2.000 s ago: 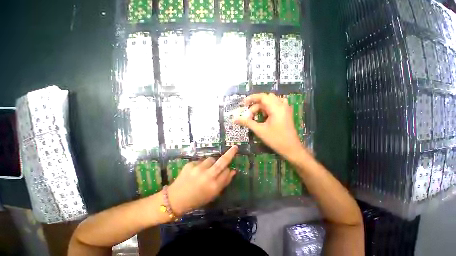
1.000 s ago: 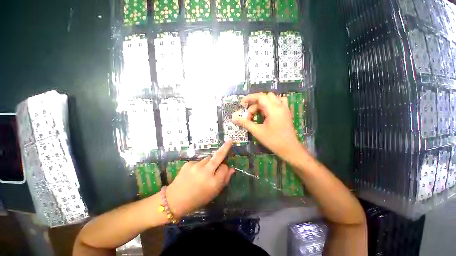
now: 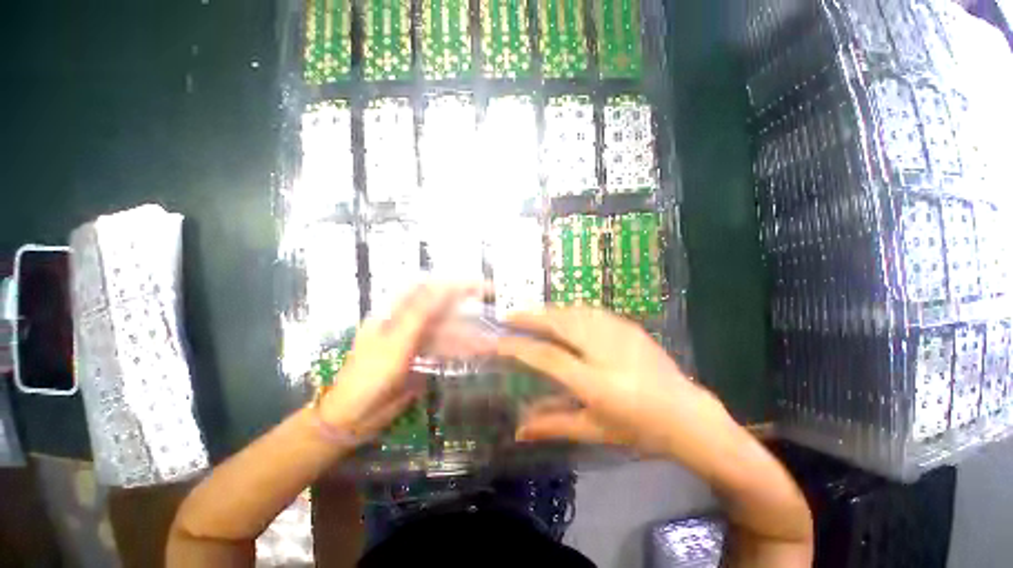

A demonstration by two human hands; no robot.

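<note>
A clear blister tray (image 3: 673, 277) lies in front of me with rows of circuit boards. The top row is green; the second row is white-silver under glare. In the third row, four boards look white-silver and the two rightmost are green, one of them this circuit board (image 3: 579, 257). My left hand (image 3: 389, 361) and my right hand (image 3: 605, 372) are blurred above the bottom row. A thin whitish, see-through film (image 3: 453, 336) is at my left fingers and reaches my right fingertips. Whether it is liner or dome sheet, and whether my right fingers grip it, is unclear.
A pile of dome sheets (image 3: 142, 344) lies left of the tray, beside a white-edged smartphone (image 3: 47, 322). A tall stack of filled trays (image 3: 828, 244) stands at right. A black bin (image 3: 894, 510) and shiny clear packaging (image 3: 686, 544) are below the table edge.
My left hand has moved up and left from the third-row board, and my right hand has moved lower, uncovering two green boards. The hands now meet around the film. The view has shifted slightly.
</note>
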